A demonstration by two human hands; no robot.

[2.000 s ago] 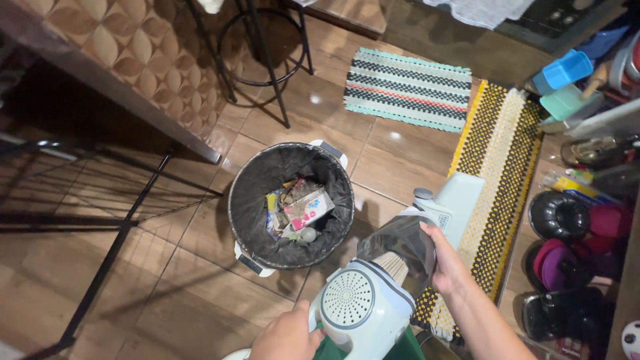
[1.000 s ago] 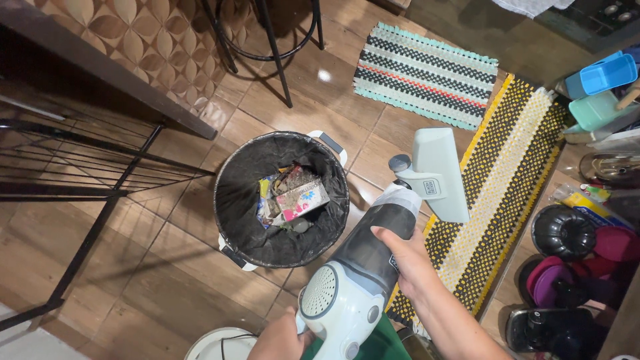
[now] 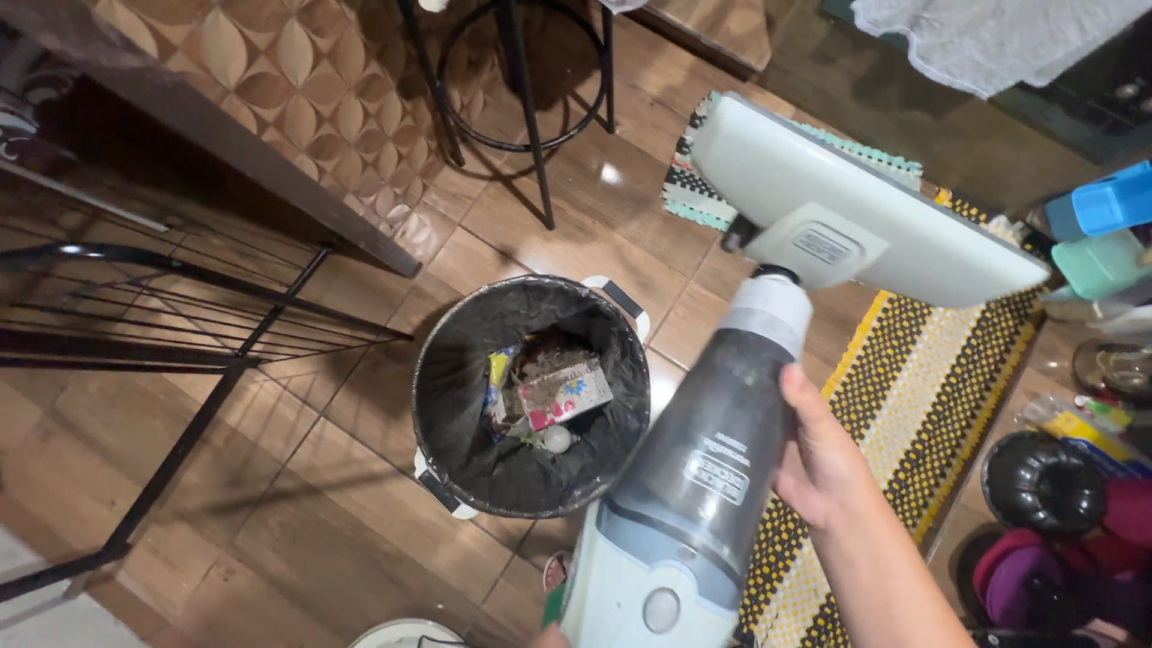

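Note:
A Black+Decker handheld vacuum cleaner (image 3: 693, 450) slants across the lower middle, its smoky dust container uppermost. My right hand (image 3: 823, 459) grips the container's right side. Only a bit of my left hand (image 3: 551, 637) shows at the bottom edge, against the vacuum's pale body; the rest is out of frame or hidden. A wide pale floor head (image 3: 864, 198) is joined to the vacuum's nose. Left of the vacuum stands a bin lined with a black bag (image 3: 450, 360), holding a small printed carton (image 3: 567, 396) and other rubbish.
A black metal rack (image 3: 180, 351) stands at left, a round-based stool (image 3: 531, 117) at the top. A yellow-and-black woven rug (image 3: 900, 396) and a striped mat (image 3: 697, 184) lie on the tiled floor. Plastic containers (image 3: 1111, 202) and a black fluted pan (image 3: 1044, 481) are at right.
The vacuum and its floor head have been raised nearer to the camera, and the floor head has turned to show its broad side. My left hand has mostly dropped out of view.

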